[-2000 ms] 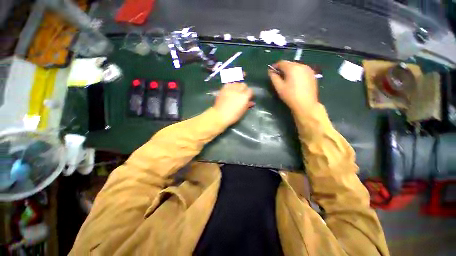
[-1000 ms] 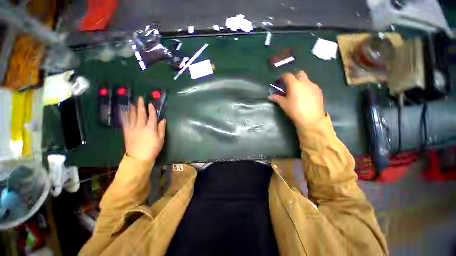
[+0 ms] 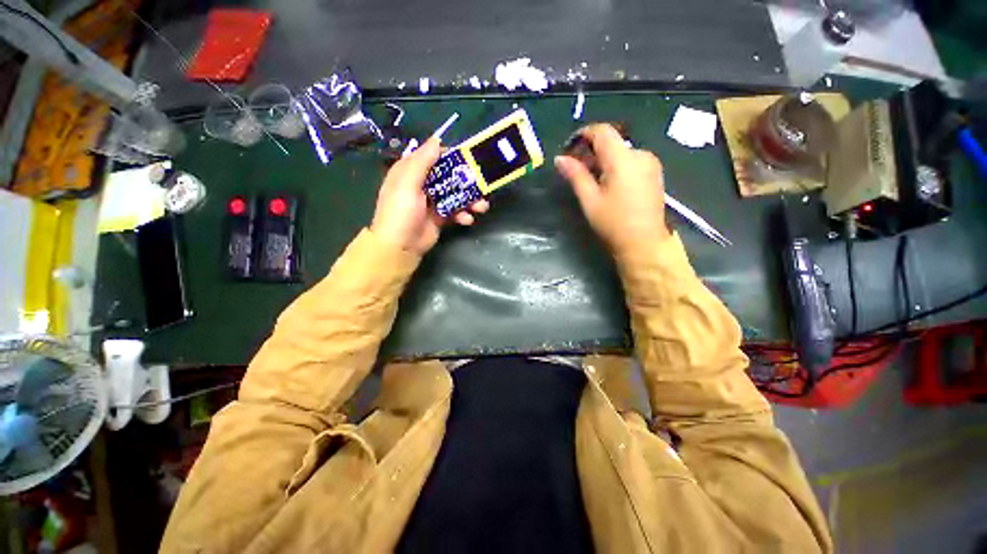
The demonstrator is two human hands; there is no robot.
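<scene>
My left hand (image 3: 409, 200) holds a keypad phone (image 3: 503, 154) tilted above the mat, its number keys nearest my fingers. The phone has a yellow edge and a dark screen with a small pale mark. My right hand (image 3: 622, 189) is to the right of the phone, with curled fingers at a small dark block (image 3: 588, 142), perhaps a battery. The fingers partly hide the block, and its grip is unclear. Slim silver tweezers (image 3: 698, 220) stick out beside the right hand; I cannot tell if they are held. Two black back housings (image 3: 241, 238) with red spots stand at left.
The green mat (image 3: 487, 308) bears a silver bag (image 3: 338, 114), a white pad (image 3: 693, 127) and a black flat item (image 3: 162, 273). At right are a round dish (image 3: 787, 135), a soldering station (image 3: 893, 162) and a thick black handle (image 3: 806, 292). A fan (image 3: 38, 417) is at lower left.
My left hand has moved from the row of housings to the centre and now holds the phone. The row shows two housings instead of three. My right hand has moved up to the dark block.
</scene>
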